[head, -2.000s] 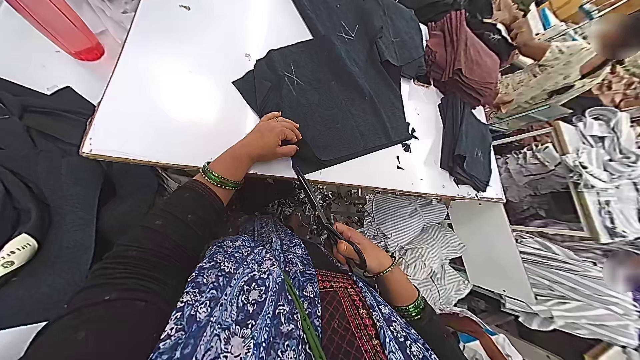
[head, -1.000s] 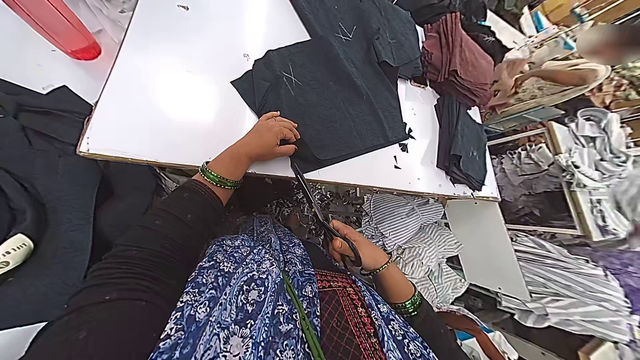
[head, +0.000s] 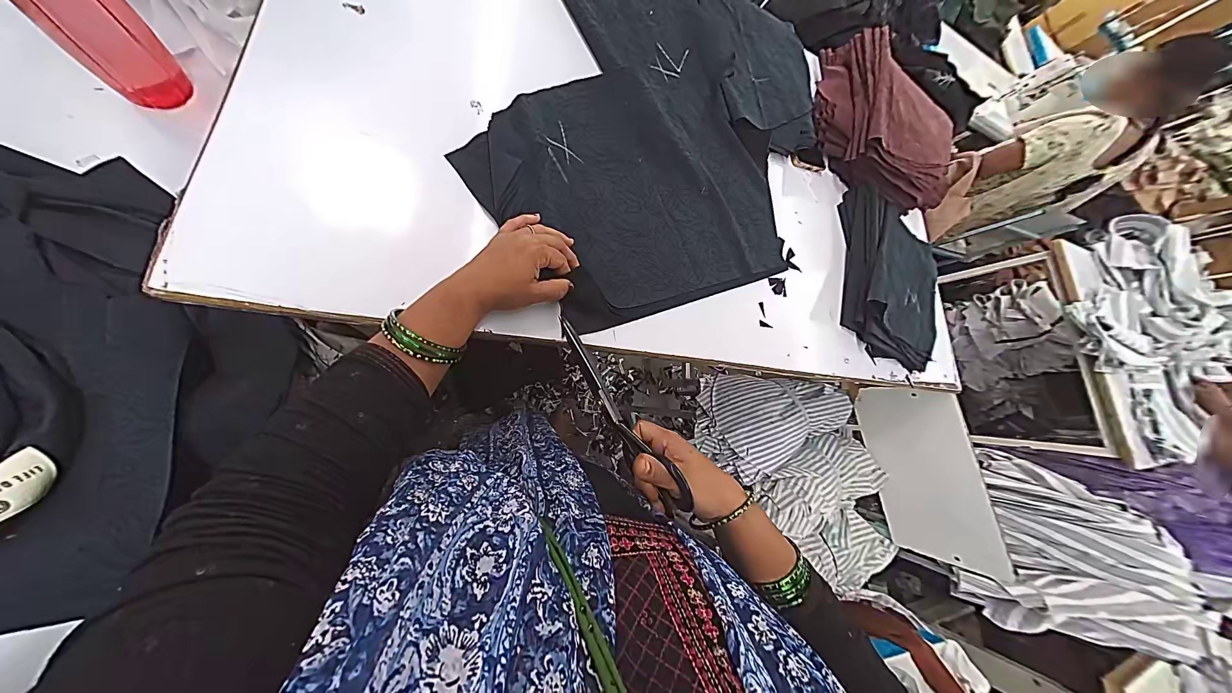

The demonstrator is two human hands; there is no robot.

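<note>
My left hand (head: 527, 262) rests on the near left corner of a stack of dark fabric pieces (head: 645, 192), its fingers curled on the cloth edge. White chalk marks show on the fabric. My right hand (head: 679, 472) grips the handles of long black fabric scissors (head: 602, 390) below the table edge. The blades point up toward the fabric's near edge, beside my left fingertips, and look nearly closed. Whether cloth lies between the blade tips I cannot tell. Small dark cloth snips (head: 778, 286) lie to the right of the stack.
The white table (head: 289, 221) ends just in front of me. Maroon folded fabric (head: 881, 115) and more dark pieces (head: 890, 279) lie at its right. Striped cloth (head: 770, 423) and scraps are below. A red plastic object (head: 125, 48) stands upper left. Another person (head: 1068, 144) is at upper right.
Both hands and the scissors keep nearly the same place at the fabric's near corner. The other person at upper right has shifted posture.
</note>
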